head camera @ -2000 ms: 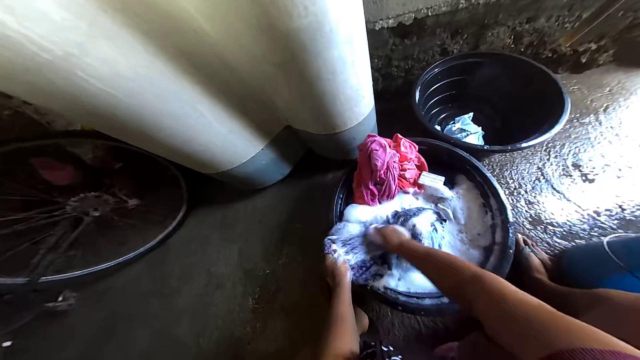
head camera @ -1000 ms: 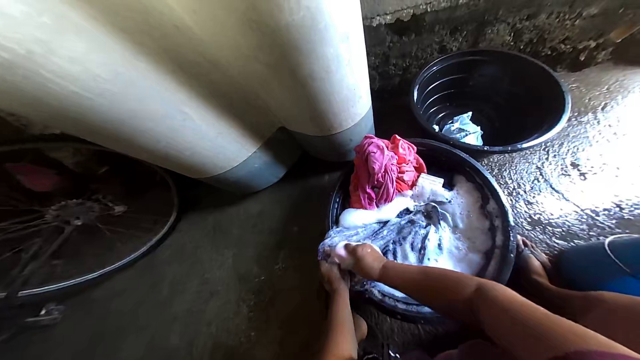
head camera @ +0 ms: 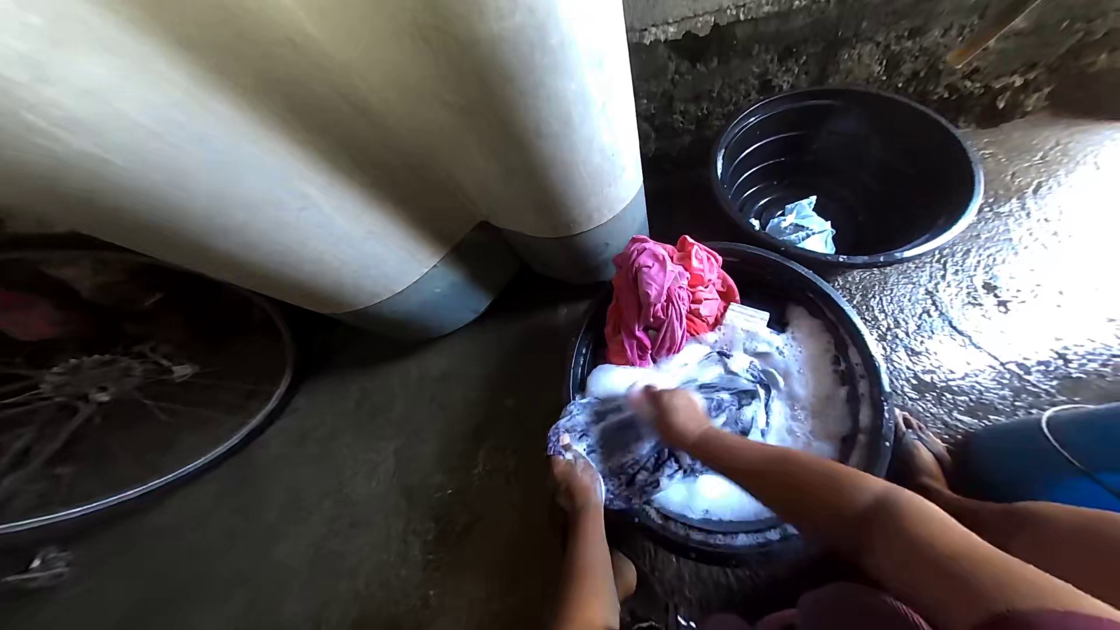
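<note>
A dark patterned wet cloth [head camera: 626,451] lies over the left rim of a round black plastic basin [head camera: 862,350], covered in suds. My left hand [head camera: 577,479] grips the cloth's edge at the rim. Blurred by motion, my right hand [head camera: 672,415] is on or just over the cloth, a little to the right; whether it holds something is unclear. White foam [head camera: 713,497] fills much of the basin. Pink and red wet clothes [head camera: 661,293] are heaped at its back left, beside a white block-like item [head camera: 748,317].
Behind the basin stands a larger black tub [head camera: 967,206] with a light blue cloth or plastic piece [head camera: 803,226] inside. A blue bucket [head camera: 1032,451] is at the right near my foot [head camera: 923,451]. Pale columns [head camera: 394,157] and a bicycle wheel [head camera: 280,385] are at the left.
My right hand has moved from beside my left hand at the rim toward the basin's middle. My left hand stays at the rim with the cloth.
</note>
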